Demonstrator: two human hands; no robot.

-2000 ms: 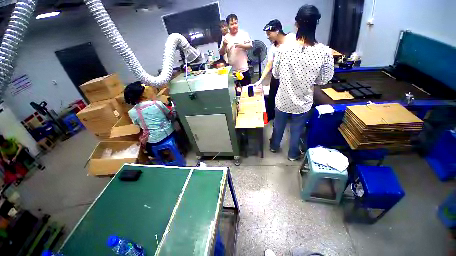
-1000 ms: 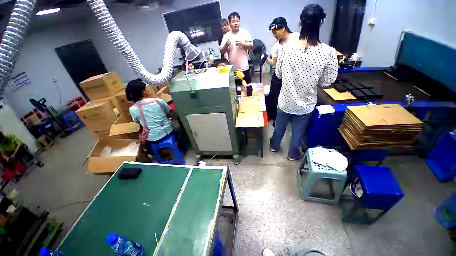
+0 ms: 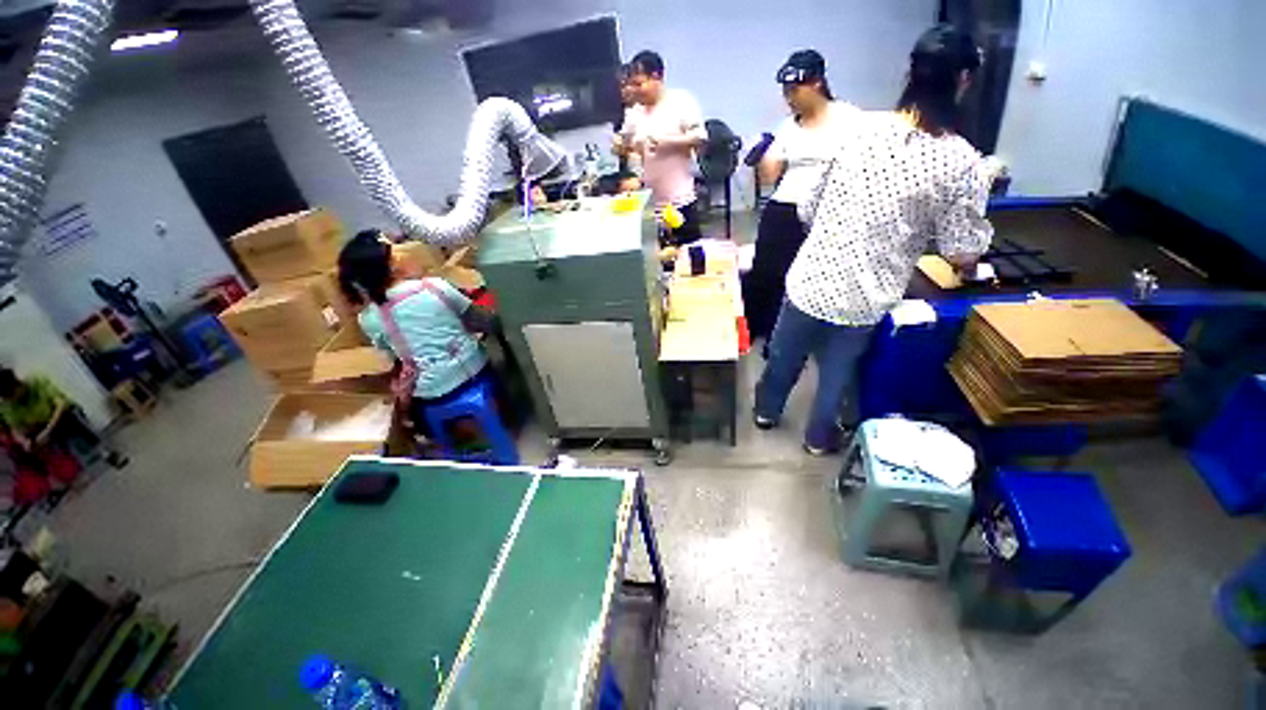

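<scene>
Neither of my hands is in view. The green-topped worktable (image 3: 417, 590) with a pale dividing strip lies nearest in front of me. A small dark block (image 3: 367, 487) lies near its far left corner. A clear blue water bottle (image 3: 346, 685) shows at the bottom edge, cut off by the frame. The blue cap of another bottle (image 3: 129, 700) shows further left.
A grey-green cabinet machine (image 3: 590, 361) stands beyond the table, with a seated person and cartons (image 3: 285, 330) to its left. Several people stand behind. At right are a stack of brown sheets (image 3: 1066, 354), a grey-green stool (image 3: 905, 513), a blue stool (image 3: 1061, 534) and a flatbed machine (image 3: 1034, 229).
The person in the dotted top now leans right over the flatbed, one hand near the dark pieces. The person in the black cap has turned and stands more upright.
</scene>
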